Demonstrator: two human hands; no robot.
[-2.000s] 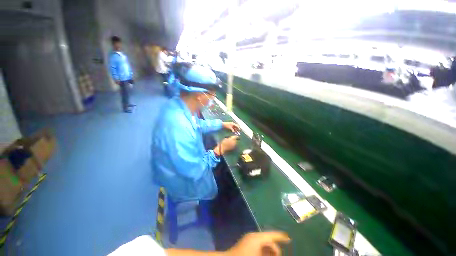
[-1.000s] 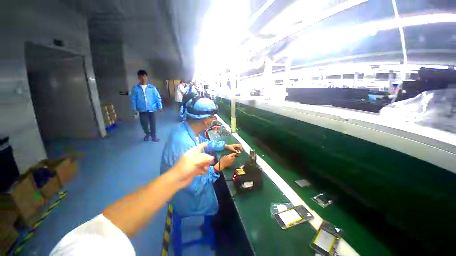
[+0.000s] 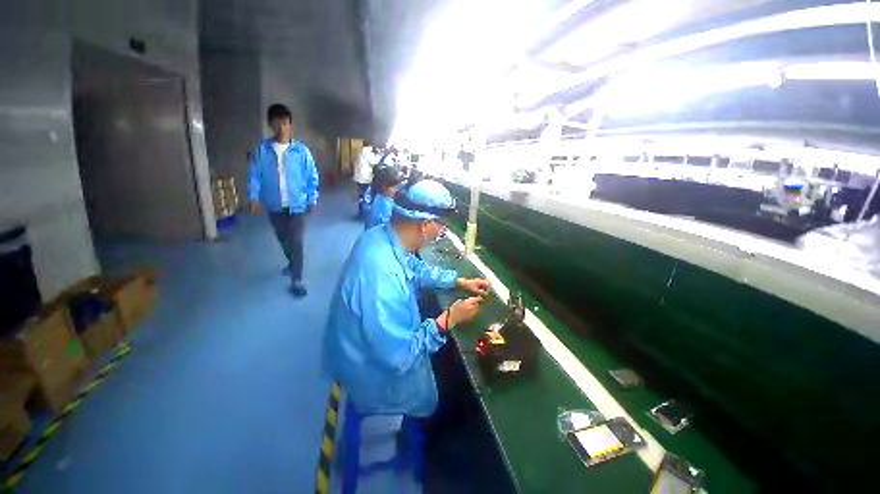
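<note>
No hand of mine is in the picture. Nearest in front, a part-assembled phone (image 3: 600, 440) with a white block and yellow edges lies on the green bench at the lower right. Clear crumpled film (image 3: 577, 419) lies at its far left corner. A second such phone (image 3: 675, 479) is cut off by the bottom edge. Two smaller flat pieces lie beyond the white rail: a thin grey one (image 3: 624, 377) and a dark one with a bright surface (image 3: 671, 415).
A seated worker in a blue smock (image 3: 384, 323) works at the bench beside a black box-shaped device (image 3: 508, 351) with a red light. A person in a blue jacket (image 3: 283, 178) stands in the aisle. Cardboard boxes (image 3: 58, 352) stand at left. A white rail (image 3: 564, 359) runs along the bench.
My outstretched arm and hand, seen one second ago, have left the picture. The view has shifted, so the bench phones sit lower and further right. The person in the aisle appears larger and nearer.
</note>
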